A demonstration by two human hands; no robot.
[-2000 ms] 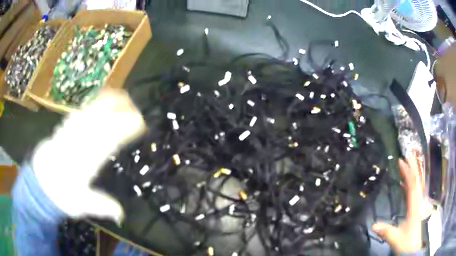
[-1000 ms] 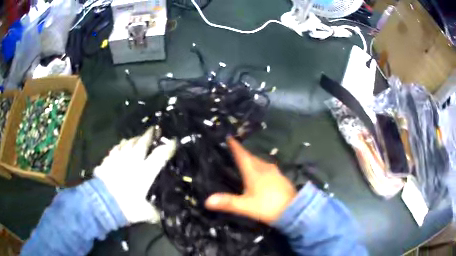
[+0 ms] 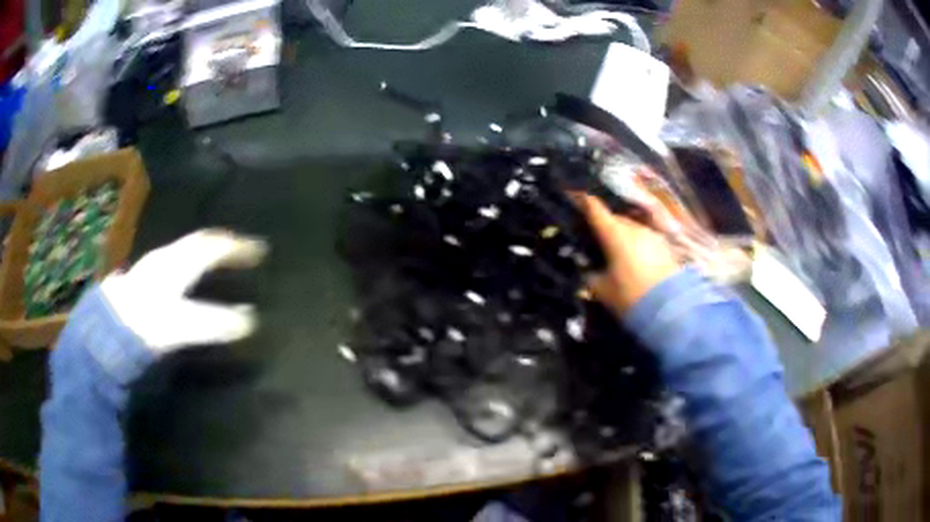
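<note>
A large tangled heap of black cables (image 3: 459,275) with small white and a few yellowish ends lies on the dark green tabletop (image 3: 296,204), right of the middle. Some of it reaches the table's front edge. My left hand (image 3: 189,291), in a whitish glove, is left of the heap and apart from it, with thumb and fingers spread and nothing between them. My bare right hand (image 3: 632,250) is at the heap's right side, touching it. Its fingers are partly hidden among the cables and blurred, so I cannot tell whether they grip any.
An open cardboard box of green boards (image 3: 127,204) stands at the left. A grey metal fixture (image 3: 233,76) is at the back left. Bagged wires (image 3: 678,219), a dark flat rectangle (image 3: 709,189) and crumpled plastic bags (image 3: 816,173) lie at the right. A white cord (image 3: 408,44) crosses the back.
My right hand has moved right, and the heap is now further right and more compact, up against the bagged wires. My left hand has left the heap and moved left.
</note>
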